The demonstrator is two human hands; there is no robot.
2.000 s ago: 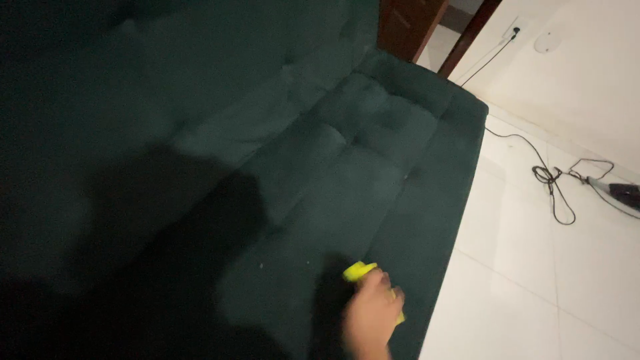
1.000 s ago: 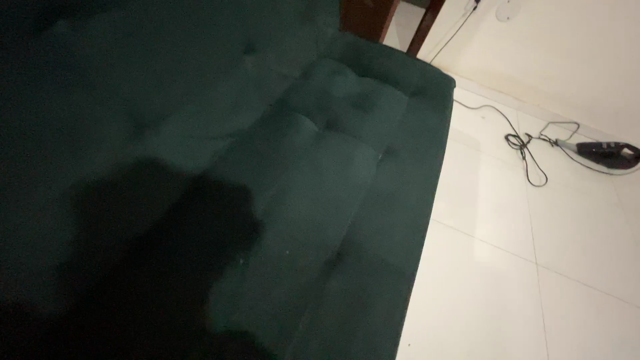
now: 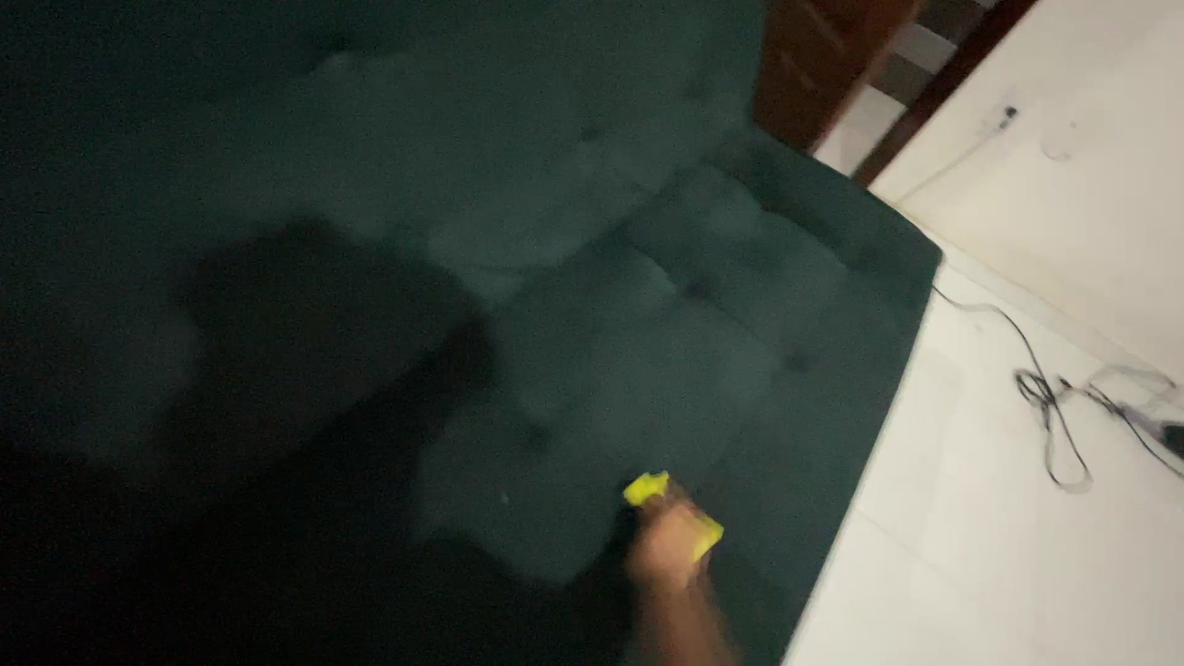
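My right hand (image 3: 668,548), blurred, comes in from the bottom edge and is closed around a bright yellow object (image 3: 647,487), perhaps a cloth or sponge. Yellow shows on both sides of the fingers. The hand is over the seat of a dark green tufted sofa (image 3: 638,361); whether the yellow object touches the fabric cannot be told. A dark shadow covers much of the sofa at the left and bottom. My left hand is out of view.
White floor tiles (image 3: 953,518) run along the sofa's right side. On them lies a tangled black cord (image 3: 1045,398) beside a dark appliance (image 3: 1173,437), cut off by the frame. A wall outlet with a plug (image 3: 1008,116) and a brown wooden door (image 3: 814,65) are beyond the sofa.
My right hand with the yellow object, visible two seconds ago and out of view one second ago, is back in view over the seat. The view has shifted.
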